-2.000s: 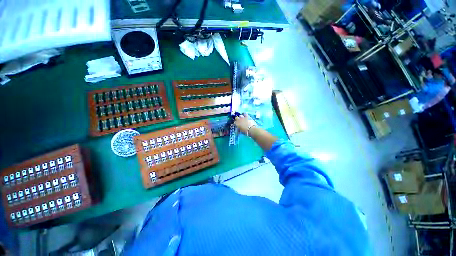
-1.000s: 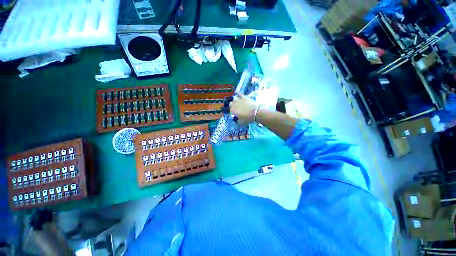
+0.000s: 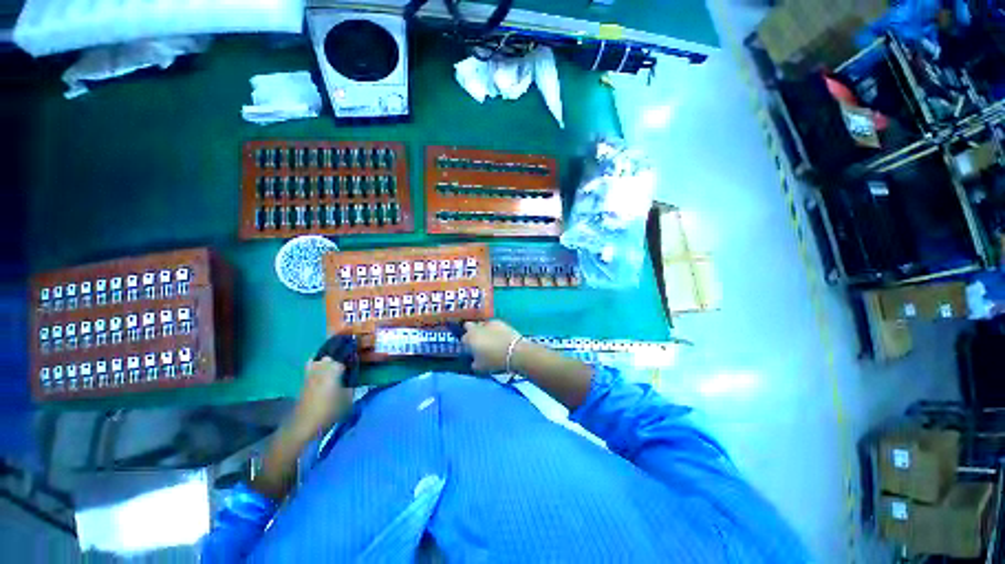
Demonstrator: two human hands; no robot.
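A reddish-brown fixture board [image 3: 408,283] lies in front of me with two rows of small silver-white components. A long clear component tube [image 3: 606,347] lies across its lower row and extends right past the bench edge. My right hand [image 3: 488,346], with black coverings on the fingertips, is closed around the tube at the board's lower right corner. My left hand [image 3: 331,371], also with black fingertips, is at the board's lower left corner by the tube's left end; whether it grips anything is unclear.
Stacked loaded boards [image 3: 121,327] stand left. A round parts dish [image 3: 305,264] touches the board's left side. Two boards with dark parts [image 3: 325,190] lie behind. A slotted block [image 3: 535,268] and clear plastic bags [image 3: 608,215] are right. A white device [image 3: 361,64] stands at the rear.
My right hand has moved from the bags down to the board with the tube, which now lies crosswise. My left hand has come up from the lower left edge to the board.
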